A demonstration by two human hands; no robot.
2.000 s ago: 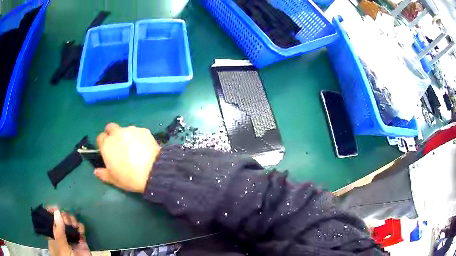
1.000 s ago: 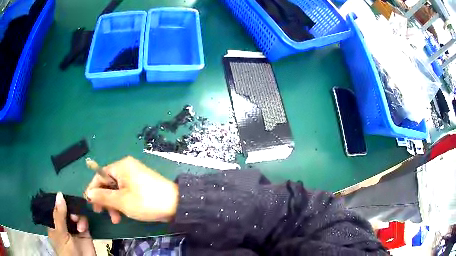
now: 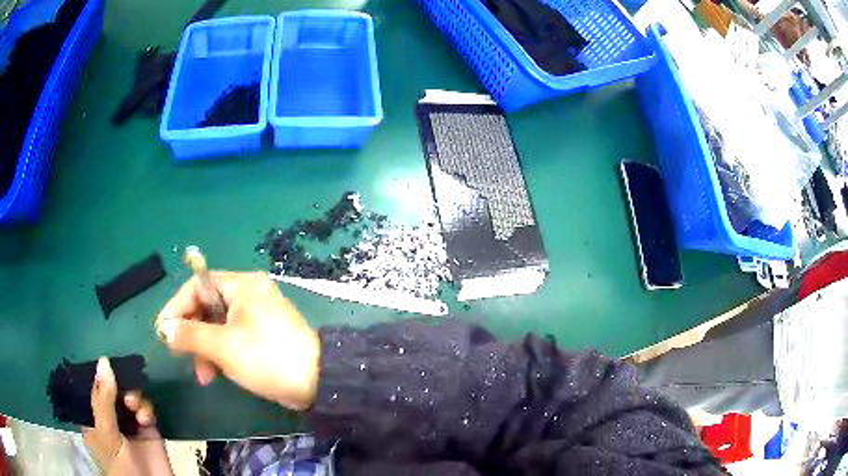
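Observation:
My left hand [image 3: 119,418] is at the lower left and holds a stack of black fabric pieces [image 3: 74,389], thumb on top. My right hand [image 3: 246,333] is just up and right of it, gripping a short tool with a beige tip [image 3: 195,259] that points up and away. The fingertips of my right hand are pinched; whether they hold a small piece is too blurred to tell. One black strip [image 3: 131,284] lies on the table left of the right hand. A dotted black sheet [image 3: 483,186] lies at the centre, partly bare.
A pile of small white and black bits [image 3: 395,260] lies left of the sheet, above a white flat stick [image 3: 363,297]. Two joined blue trays [image 3: 218,144] stand behind. Blue baskets [image 3: 549,88] stand at the back, left and right. A smartphone [image 3: 651,226] lies at the right.
My right hand moved from beside the table strip down to the left-hand stack, then slightly up and away from it. The tool tip now points more upward.

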